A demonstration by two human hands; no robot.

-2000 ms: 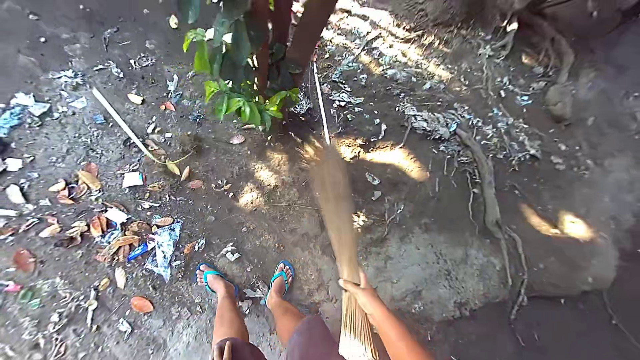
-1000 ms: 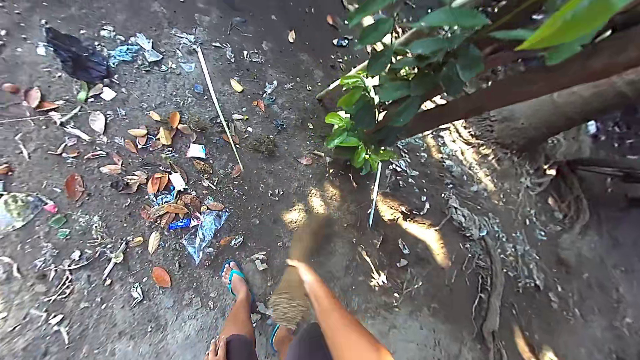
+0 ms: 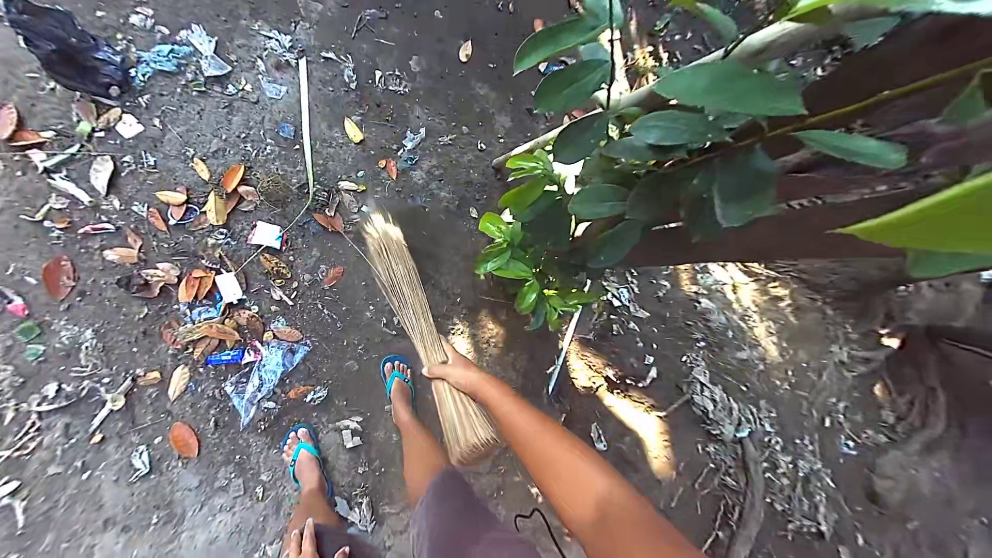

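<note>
My right hand [image 3: 456, 370] grips a stick broom [image 3: 411, 298] of thin pale ribs around its lower middle. The broom's tips point up and left over the dirt, close to a long pale leaf strip [image 3: 305, 124]. At the bottom edge my left hand [image 3: 308, 542] rests by my left thigh, its fingers apart and partly cut off by the frame. Left of the broom lie brown and orange leaves [image 3: 217, 332], a clear plastic wrapper [image 3: 266, 378], a blue wrapper [image 3: 225, 356] and a small white and red packet [image 3: 266, 235].
A leafy green branch [image 3: 674, 116] hangs at the upper right over a trunk. A black plastic bag [image 3: 66, 46] lies at the upper left. Matted litter [image 3: 728, 403] and a root [image 3: 750, 496] lie at the right. My feet stand in turquoise flip-flops [image 3: 310, 453].
The broom has swung left from beside the plant toward the leaf strip, still in my right hand. The view has turned, showing more branches and the black bag.
</note>
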